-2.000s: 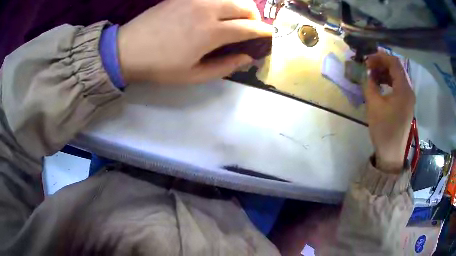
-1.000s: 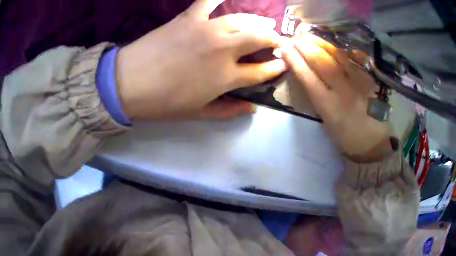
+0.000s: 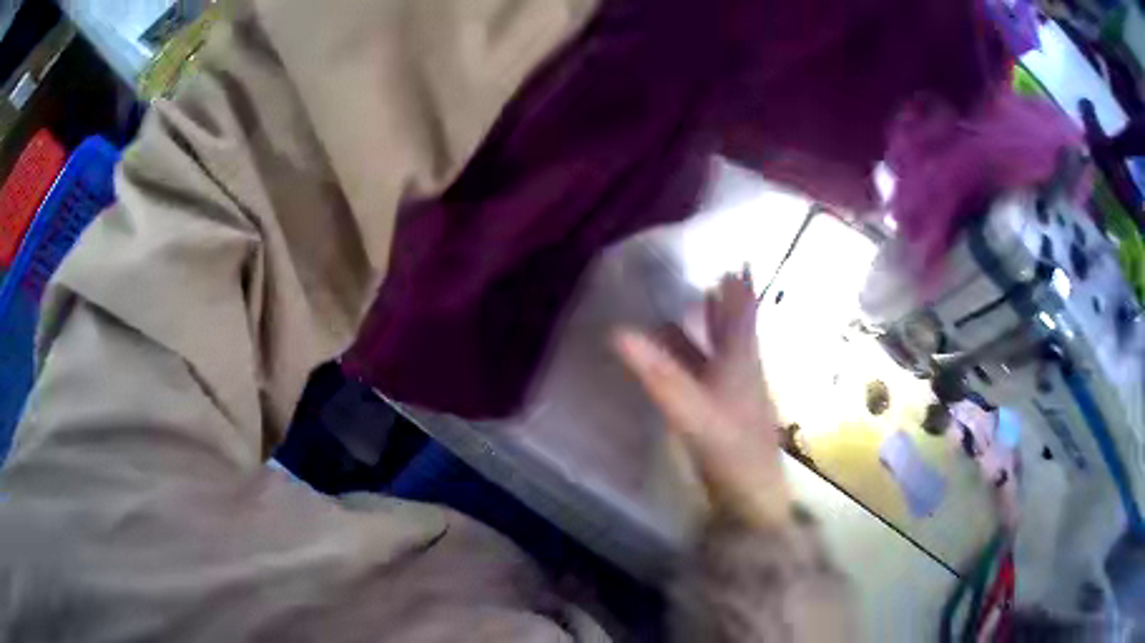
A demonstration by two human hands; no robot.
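The dark maroon cloth [image 3: 603,189] hangs from the top of the view down over the white table and its front edge, beside my left sleeve. My left hand is not visible; only the raised sleeve shows, and the cloth or the picture edge hides the hand. My right hand [image 3: 722,396] is blurred, with fingers spread and nothing in it, over the white table left of the lit machine bed. The sewing machine head [image 3: 1005,283] is at the right, tilted in the view. No cloth shows on the lit bed [image 3: 829,352] around the round brass-coloured spot.
A pink cloth scrap [image 3: 967,163] lies on the machine head. A lilac scrap [image 3: 912,474] lies on the bed. Red and green scissor handles [image 3: 998,590] are at the lower right. Blue [image 3: 78,207] and red baskets stand at the far left. The table's front edge [image 3: 502,459] runs diagonally.
The view has swung and tilted. My left arm has risen, and the maroon cloth now hangs away from the needle area. My right hand has left the needle area and opened over the table.
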